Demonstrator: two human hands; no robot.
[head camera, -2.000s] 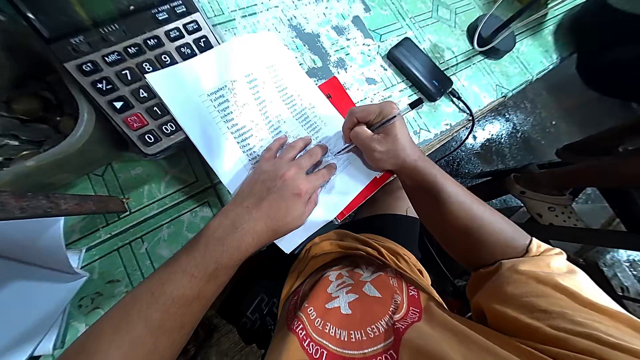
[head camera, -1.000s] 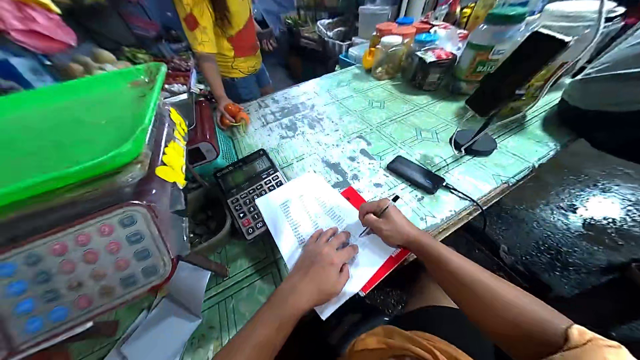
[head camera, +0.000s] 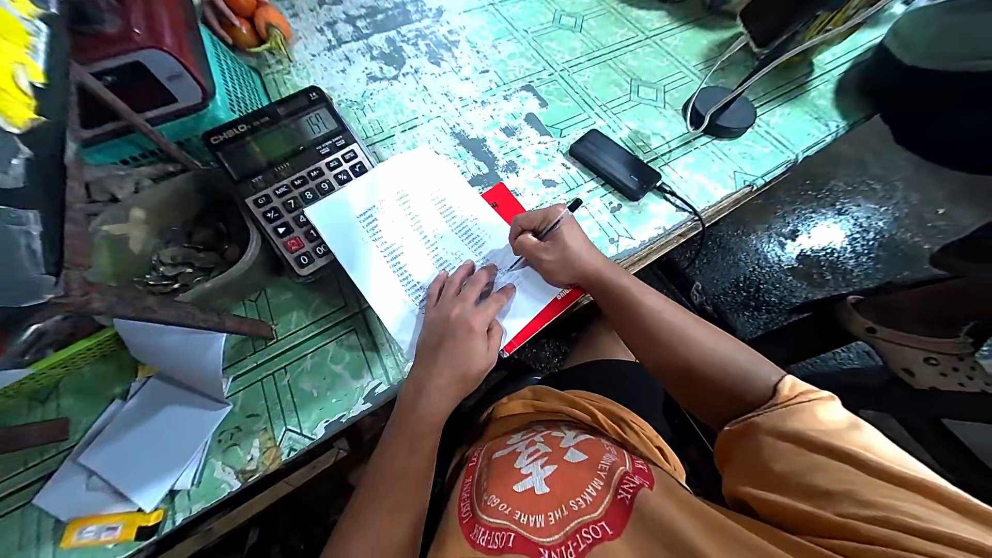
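A white sheet of paper (head camera: 411, 232) with columns of writing lies over a red folder or notebook (head camera: 542, 314) near the table's edge. My left hand (head camera: 465, 318) rests flat on the lower part of the sheet, fingers apart, holding nothing. In my right hand (head camera: 554, 246) is a dark-capped pen (head camera: 559, 219), its tip at the paper just right of my left fingers. A desktop calculator (head camera: 287, 182) stands against the sheet's left side, its lower right corner partly covered by the paper.
A black power bank (head camera: 614, 164) with a cable lies right of the paper, near a round black stand base (head camera: 721, 112). At left are a container of coins (head camera: 186, 256), folded papers (head camera: 155, 442) and a teal basket (head camera: 232, 74). A hand holds tomatoes (head camera: 256, 23) at the top left.
The view rose toward the far side of the table and has dropped back down. My left hand stays on the sheet, and my right hand still holds the pen at the paper.
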